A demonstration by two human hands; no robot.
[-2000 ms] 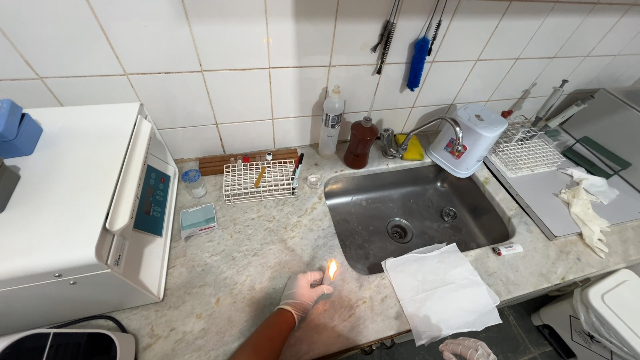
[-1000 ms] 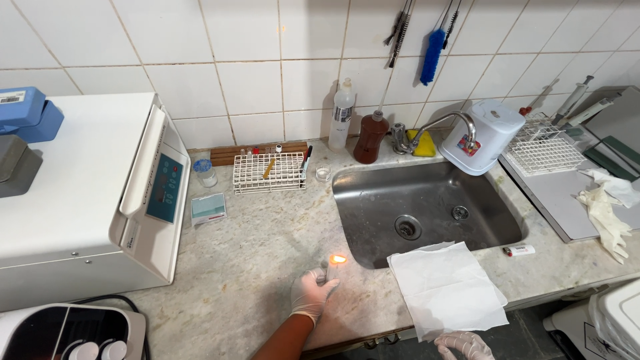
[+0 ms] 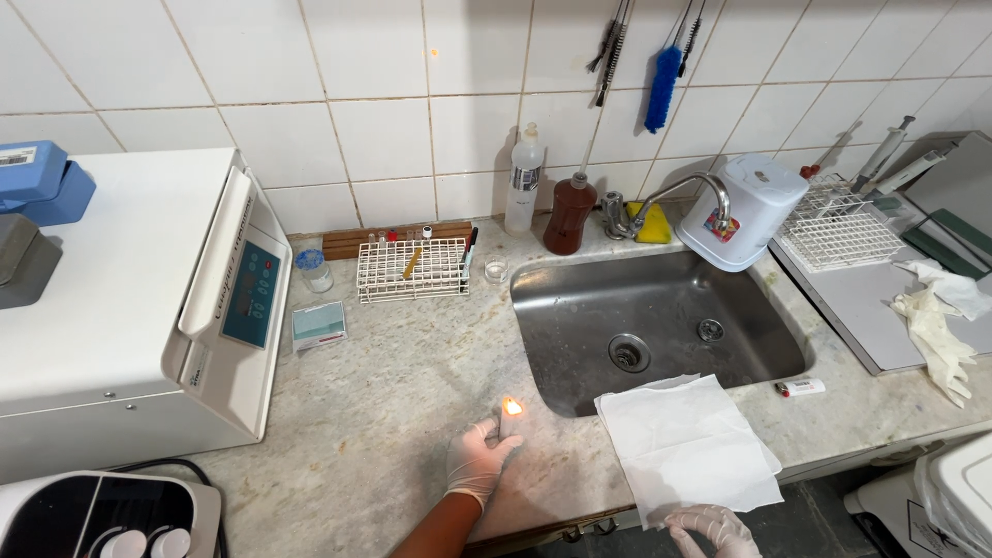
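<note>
My left hand (image 3: 479,459), in a translucent glove, grips a short white candle (image 3: 508,425) with a lit flame, upright near the counter's front. Whether the candle's base touches the stone is hidden. My right hand (image 3: 711,530), also gloved, is at the bottom edge with fingers curled at the near edge of white paper sheets (image 3: 690,442); whether it pinches them I cannot tell. The sheets lie over the counter's front edge by the sink. A white lighter (image 3: 801,387) with a red end lies to their right.
Behind are a steel sink (image 3: 666,333) with a faucet (image 3: 697,182), a brown bottle (image 3: 570,215) and a white wire tube rack (image 3: 414,270). A centrifuge (image 3: 116,294) stands left. Used gloves (image 3: 934,329) lie on the right-hand tray. A lidded bin (image 3: 930,496) is lower right.
The candle flame has stayed lit in my left hand. My right hand, below the sheets two seconds ago, is now at their near edge.
</note>
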